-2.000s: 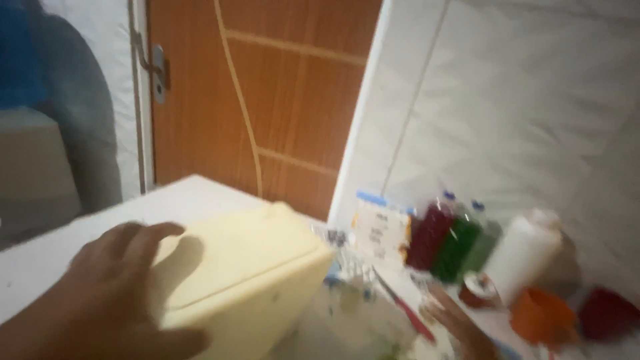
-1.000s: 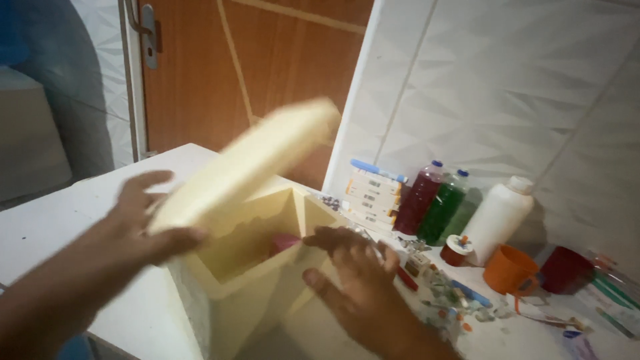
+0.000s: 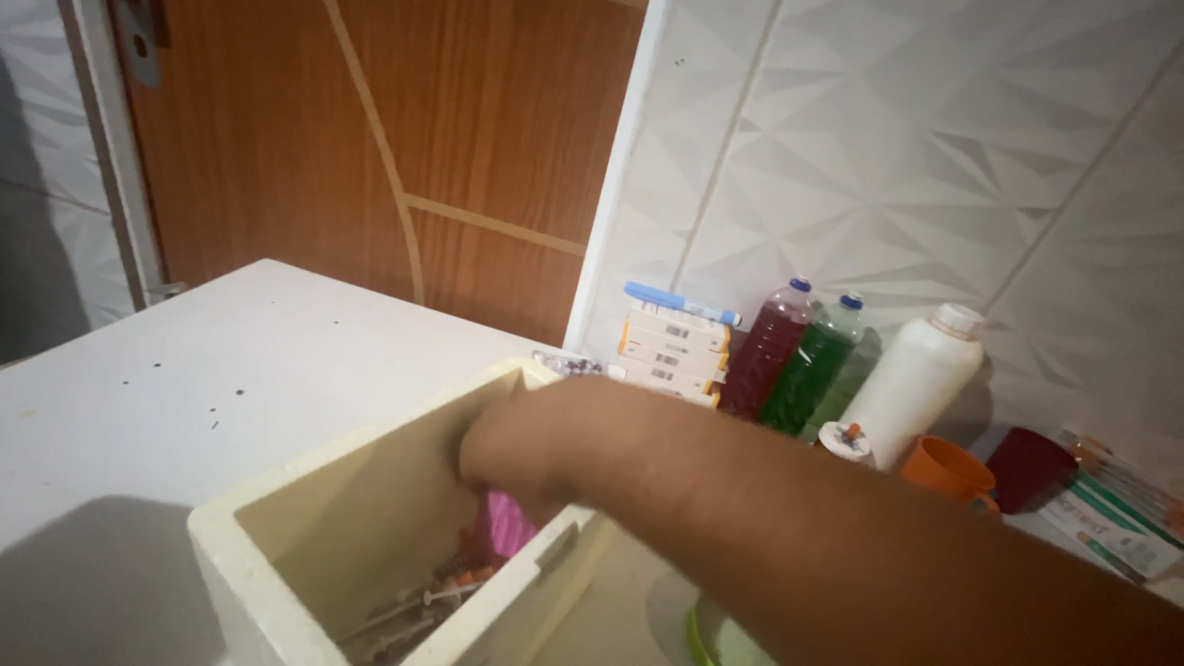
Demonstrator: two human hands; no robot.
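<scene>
A cream foam box [image 3: 215, 536] stands uncovered on the white table. My right hand [image 3: 527, 444] reaches down inside its far end, fingers hidden, beside a pink item [image 3: 509, 524] that I cannot identify; whether the hand grips it is not visible. Several used-looking plastic syringes [image 3: 430, 601], some with orange parts, lie at the bottom of the box. My left hand is out of view, and so is the box's lid.
Along the tiled wall stand stacked medicine boxes [image 3: 675, 347] topped by a blue pen-like device [image 3: 680, 302], a red-liquid bottle [image 3: 772, 347], a green-liquid bottle [image 3: 819, 365], a white bottle [image 3: 916, 379], an orange mug [image 3: 948, 472] and a dark red cup [image 3: 1027, 469]. A green rim [image 3: 700, 634] shows below my forearm.
The lid, on the box at first and then lifted by my left hand, has left the view with that hand. My right hand has moved into the box.
</scene>
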